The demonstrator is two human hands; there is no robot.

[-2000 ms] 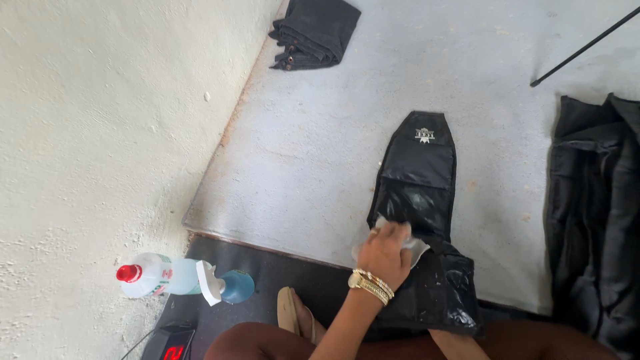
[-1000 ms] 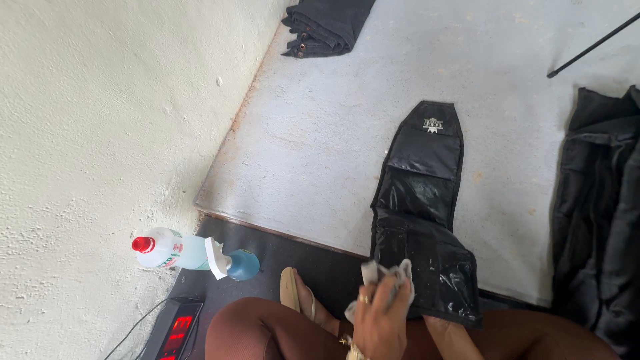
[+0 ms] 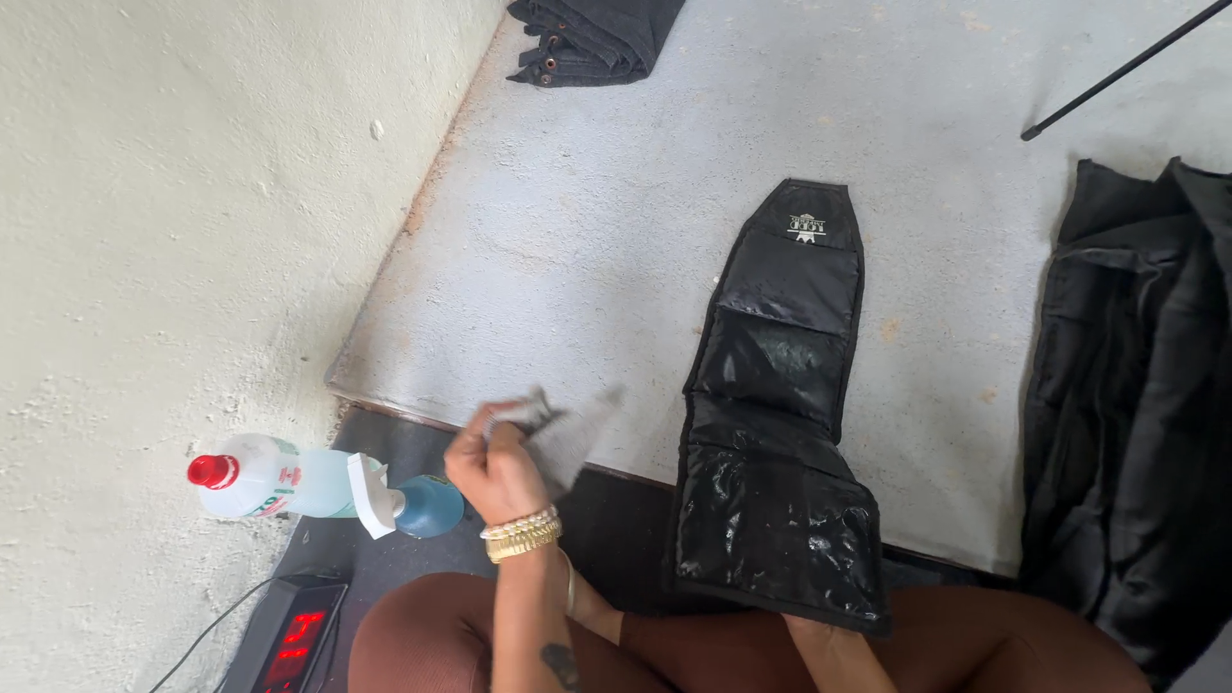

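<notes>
A long black padded wrap (image 3: 780, 366) with a pale logo lies across the grey ledge, its near end reaching over my lap. White streaks and wet shine show on its lower panels. My left hand (image 3: 496, 462), with bracelets at the wrist, is raised left of the wrap, clear of it, and grips a crumpled whitish cloth (image 3: 573, 433), blurred by motion. My right hand (image 3: 828, 645) is under the wrap's near end and holds it from below; its fingers are hidden.
A clear bottle with a red cap (image 3: 212, 472) and a blue spray bottle (image 3: 431, 505) are beside the wall at left. Below them sits a red-lit digital display (image 3: 294, 640) with a cord. Folded black fabric (image 3: 602, 43), more black fabric (image 3: 1126, 414) and a black rod (image 3: 1121, 72) lie around the ledge.
My left hand has come off the wrap, where it rested with the cloth two seconds ago, and moved left. My right hand stays under the near end.
</notes>
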